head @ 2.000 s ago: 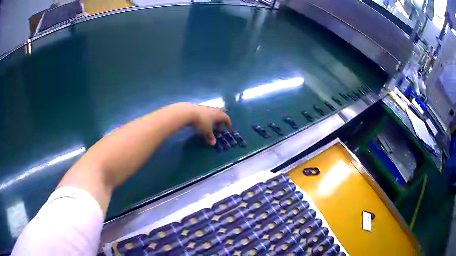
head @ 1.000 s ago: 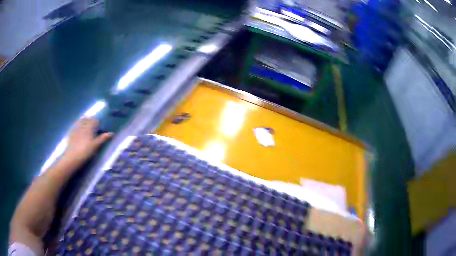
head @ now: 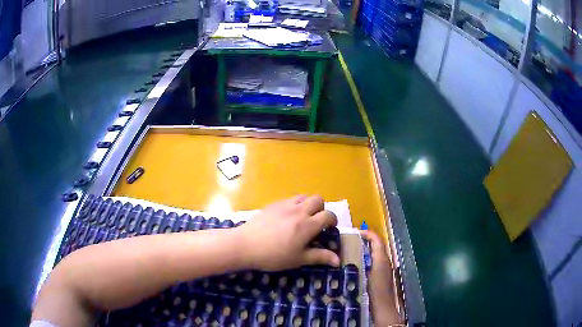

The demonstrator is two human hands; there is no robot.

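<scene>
Dark oval parts with round holes stand in tight rows (head: 281, 314) on a cardboard layer pad (head: 351, 249), bare near its right end. My left hand (head: 290, 233) reaches across the rows from the left, with thumb and fingers around a few black parts (head: 327, 239) at the right end of a row. My right hand (head: 379, 274) is at the stack's right edge, partly cut off by the bottom of the picture. Something dark blue shows beside its fingers; I cannot tell whether it is held.
A metal-edged yellow board (head: 300, 159) lies under the stack, bearing a single dark part (head: 135, 175) and a white tag (head: 228, 168). Parts line the edge of the green conveyor (head: 44, 140) at left. A green-framed table (head: 268, 48) stands ahead. A yellow panel (head: 533, 175) leans at right.
The view has turned right, towards the table. My left hand has left the conveyor and moved over the packed rows with parts in it. My right hand shows at the stack's right edge.
</scene>
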